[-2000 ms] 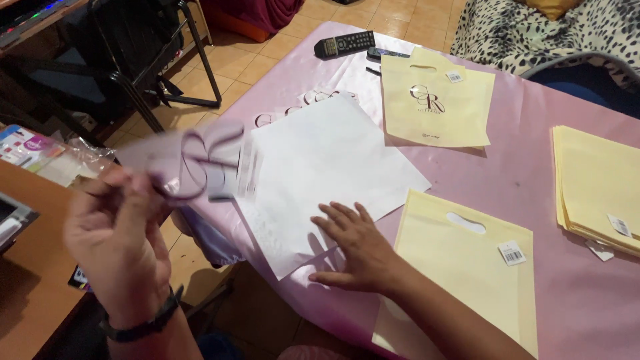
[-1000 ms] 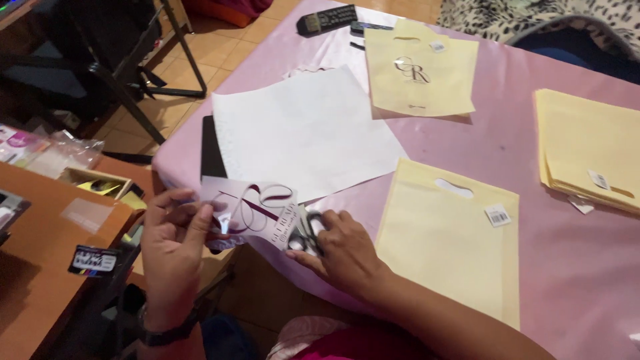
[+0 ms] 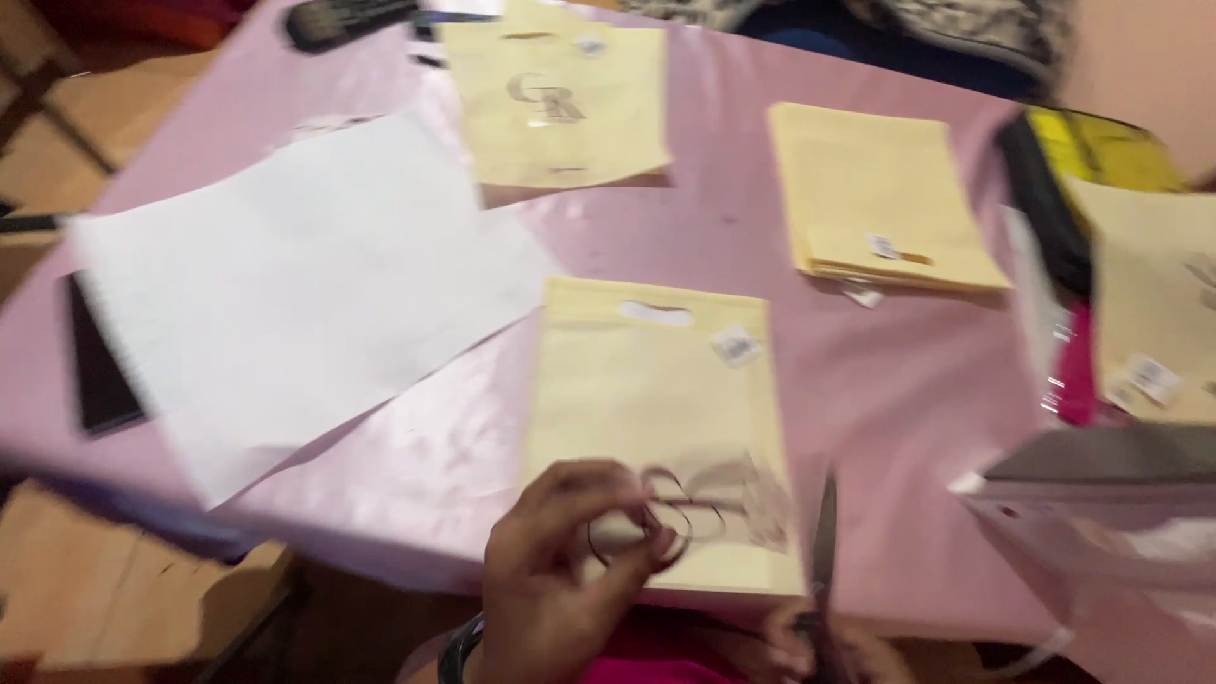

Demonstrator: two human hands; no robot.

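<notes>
Between the thumb and fingers of my left hand is a clear printed transfer sheet with dark curled lettering. The sheet overlaps the lower part of a cream fabric bag with a die-cut handle and a white tag. At the lower edge of the view, my right hand is closed on scissors, blades pointing up, right of the bag. Its fingers are partly cut off and blurred. A large white paper sheet lies to the left. Behind stands out a flat cream bag printed with a monogram.
A stack of cream bags lies at the right of the pink-covered table. Beyond it are a yellow and black case, another printed bag and a clear plastic pouch. A remote control is at the back left.
The view has swung to the right. My left hand has carried the printed sheet from beside the white paper to over the cream bag. The scissors now point up, apart from the sheet.
</notes>
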